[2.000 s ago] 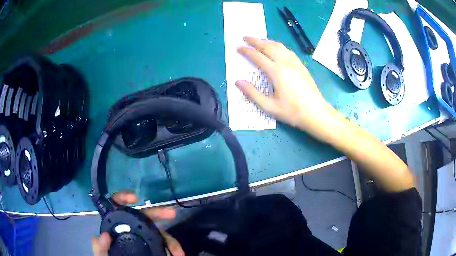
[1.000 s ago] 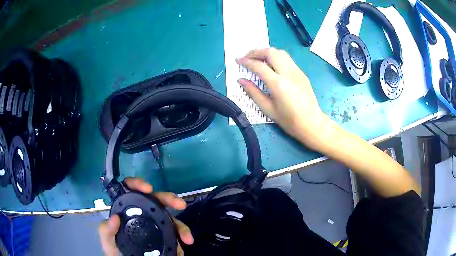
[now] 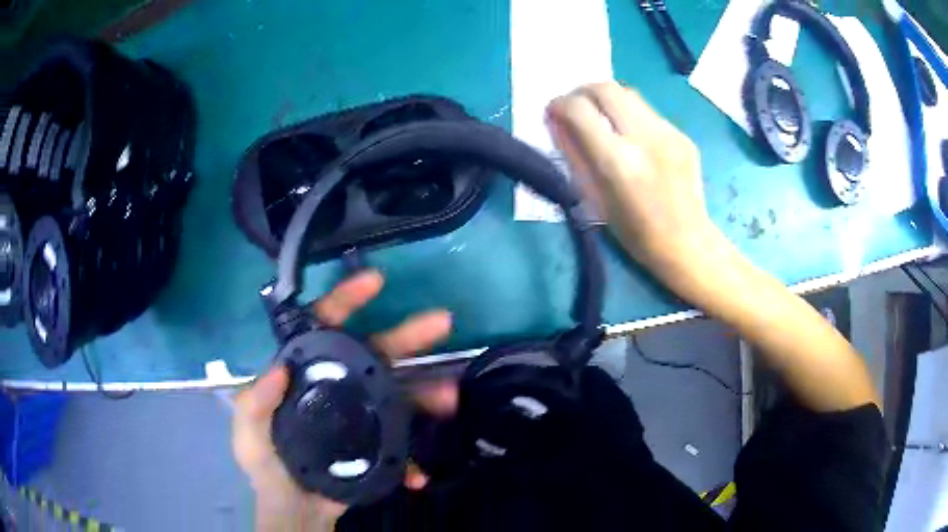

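Black over-ear headphones are held at the bench's front edge, headband arching up over the black oblong cradle. My left hand holds the left ear cup from behind and below, its fingers spread and slightly blurred beside the cup. The other cup hangs against my dark clothing. My right hand is over the lower part of the white label sheet, fingers bent with the tips close together. Whether a label is on the fingertips cannot be told. The hand hides most of the printed marks.
Nested black headphones stand at the left. The black cradle lies mid-bench. Black tweezers or snips lie right of the sheet. Another headphone lies on white paper at the right. A blue-rimmed tray is at the far right.
The headphones and left hand have shifted right and up in view. The right hand's fingers, spread over the sheet before, are now drawn together. The camera view has shifted somewhat.
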